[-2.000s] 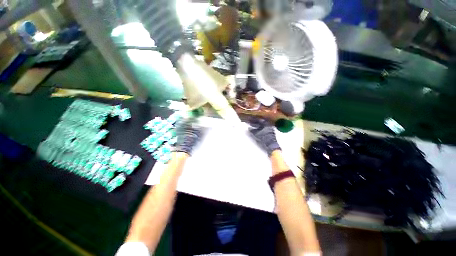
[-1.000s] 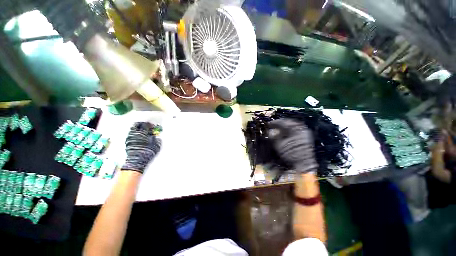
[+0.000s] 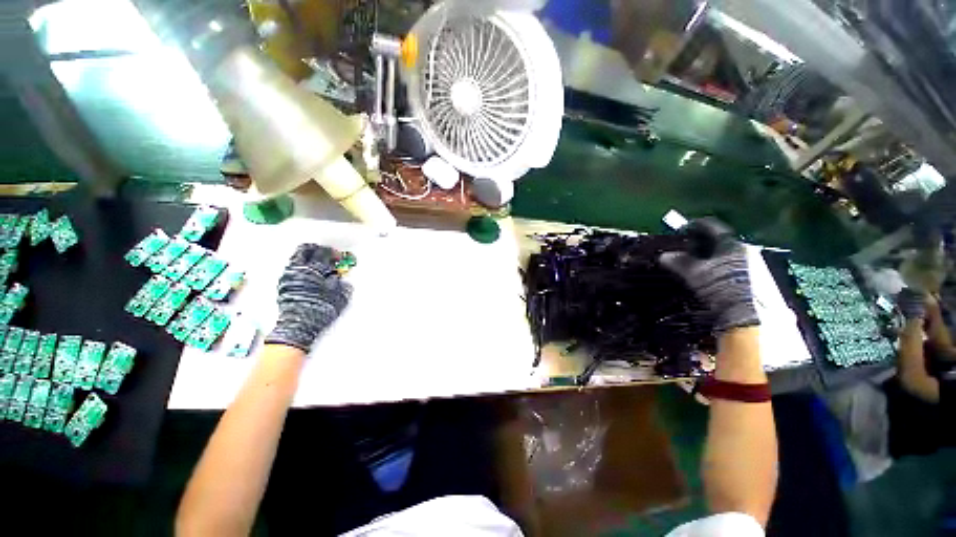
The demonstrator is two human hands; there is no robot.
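Note:
My left hand (image 3: 311, 298), in a grey-black knit glove, holds a small green circuit board (image 3: 344, 262) at its fingertips over the white work sheet (image 3: 419, 325). My right hand (image 3: 716, 275), gloved the same way, is over the right part of the black wire pile (image 3: 618, 299). Its fingertips are at the wires, but whether it grips one cannot be told. More green boards (image 3: 194, 267) lie in short rows at the sheet's left edge.
Boards in rows lie on the black mat (image 3: 115, 420) at left. The fume hood (image 3: 278, 126) and white fan (image 3: 487, 94) stand behind the sheet. An open carton (image 3: 598, 441) is below the bench. A coworker's arm (image 3: 917, 362) and board rows (image 3: 839, 313) are at far right.
Since two seconds ago, my right hand has moved from the sheet's back to the wire pile, then further right across it. My left hand still holds a board. The view has turned right.

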